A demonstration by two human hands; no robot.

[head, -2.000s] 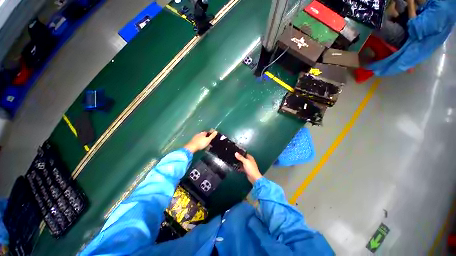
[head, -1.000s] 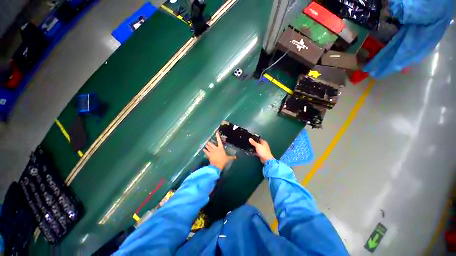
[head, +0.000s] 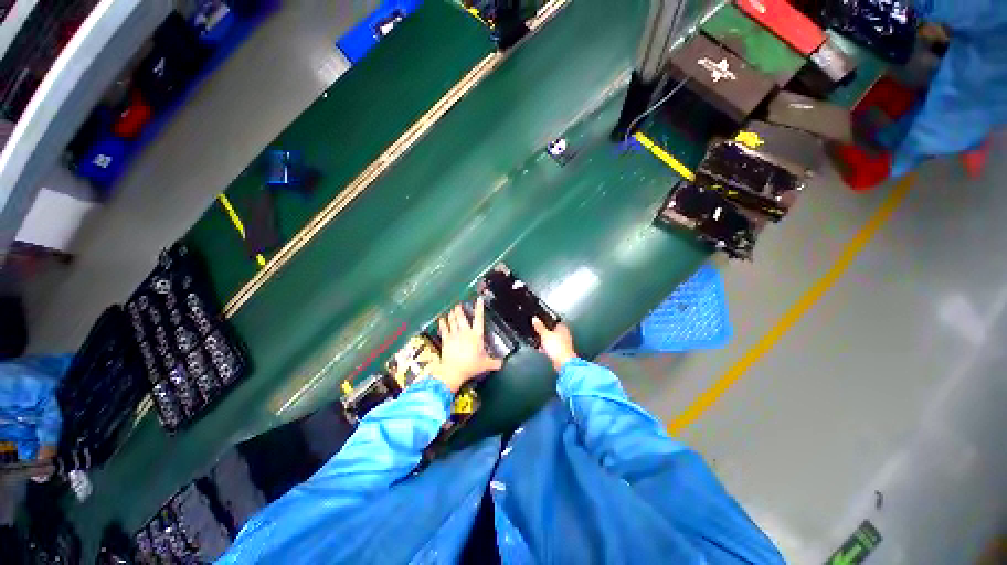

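A dark fixture block lies on the green bench in front of me. My right hand grips its near right end, thumb on top. My left hand is spread, fingers apart, over another dark block directly beside the first; the hand hides most of it. Yellow and black patchwork pieces show to the left of my left hand, partly covered by my sleeve. A small black square module with a pale face lies farther up the bench.
A black parts tray is at left. Dark fixtures and stacked boxes stand at upper right, beside a metal post. A blue basket is by the bench edge. A thin red stick lies left. Parts of two people show.
The view has shifted, showing more bench at left. My left hand has moved from beside the gripped block onto the neighbouring block. My right hand still holds the first block, which is now turned more steeply.
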